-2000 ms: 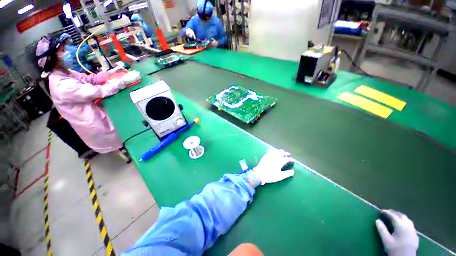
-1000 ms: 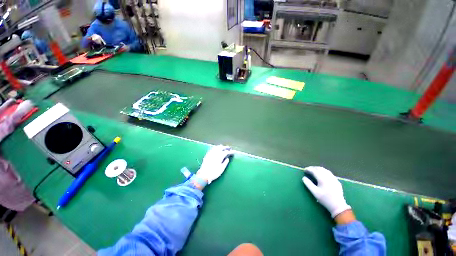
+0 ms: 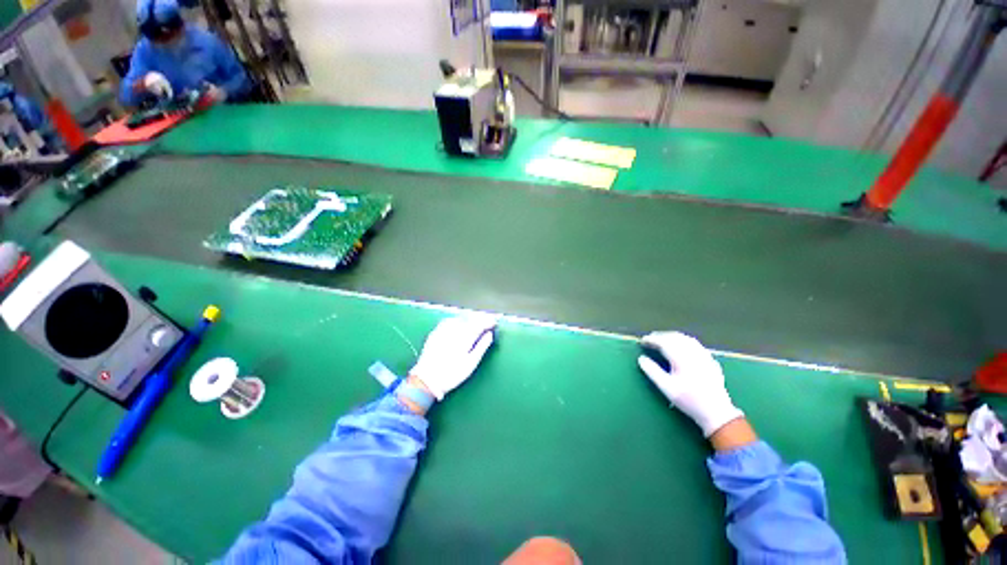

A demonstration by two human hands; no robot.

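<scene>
A green circuit board (image 3: 304,226) with a bent white-silver track band lies on the conveyor belt (image 3: 530,259), left of centre. My left hand (image 3: 453,355), in a white glove with a light blue wrist strap (image 3: 413,394), rests on the green mat at the belt's white edge line. My right hand (image 3: 690,379), also white-gloved, rests by the same line further right, thumb apart from the fingers. I see nothing held in either hand; the left fingertips are partly turned away.
A grey-white box with a round black opening (image 3: 94,320), a blue rod (image 3: 155,397) and a solder reel (image 3: 229,386) stand left. A black holder with a tan sponge (image 3: 914,497) and a white wad (image 3: 985,447) are right. Across the belt are a small machine (image 3: 475,113) and a gowned person (image 3: 182,66).
The view has turned right and down, so the board, box and reel appear further left. The right holder has come into view. My right hand lies nearer the left one than two seconds ago.
</scene>
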